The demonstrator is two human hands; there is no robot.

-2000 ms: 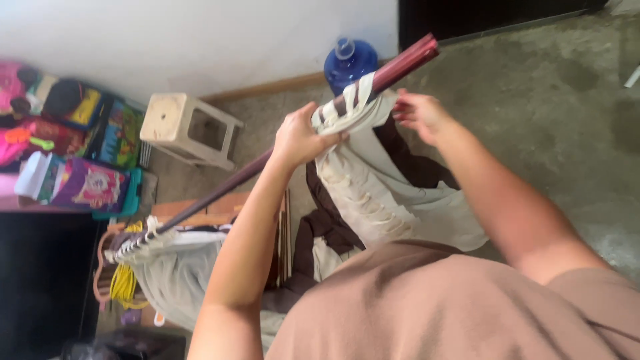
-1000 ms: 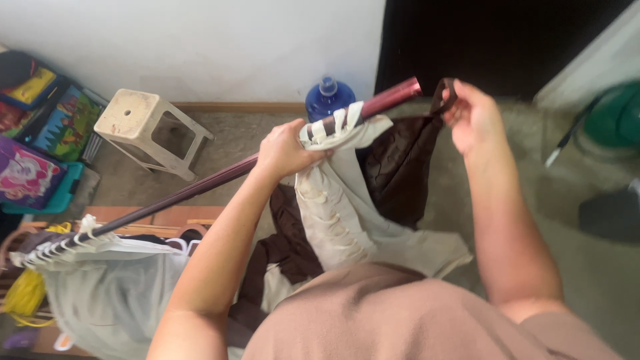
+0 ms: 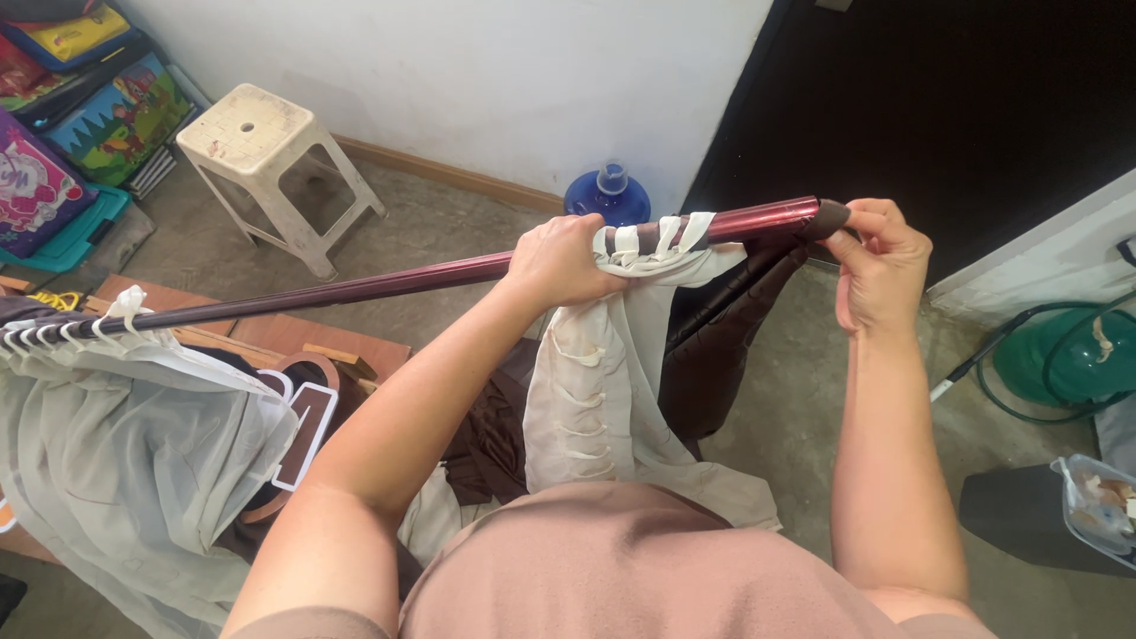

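Note:
A dark red metal curtain rod point(image 3: 382, 282) runs slantwise across the view. My left hand point(image 3: 565, 260) grips it beside bunched white loops of a cream curtain point(image 3: 581, 390) that hangs below. At the rod's right end, my right hand point(image 3: 874, 257) pinches a brown fabric loop point(image 3: 827, 218) lying over the tip. That loop belongs to a dark brown curtain point(image 3: 728, 355), which hangs behind the cream one. Further left, white loops hold a sheer grey-white curtain point(image 3: 133, 444) on the rod.
A cream plastic stool point(image 3: 248, 133) stands by the wall, near a blue water jug point(image 3: 609, 197). Bags and boxes point(image 3: 115, 115) are stacked at the upper left. At right are a green round container point(image 3: 1069, 355) with a hose and a grey bin point(image 3: 1012, 515). A wooden board point(image 3: 293, 333) lies lower left.
My right hand has moved from the cream loops to a brown loop, which was off the rod's end one second ago and now lies over the tip. My left hand stays on the rod.

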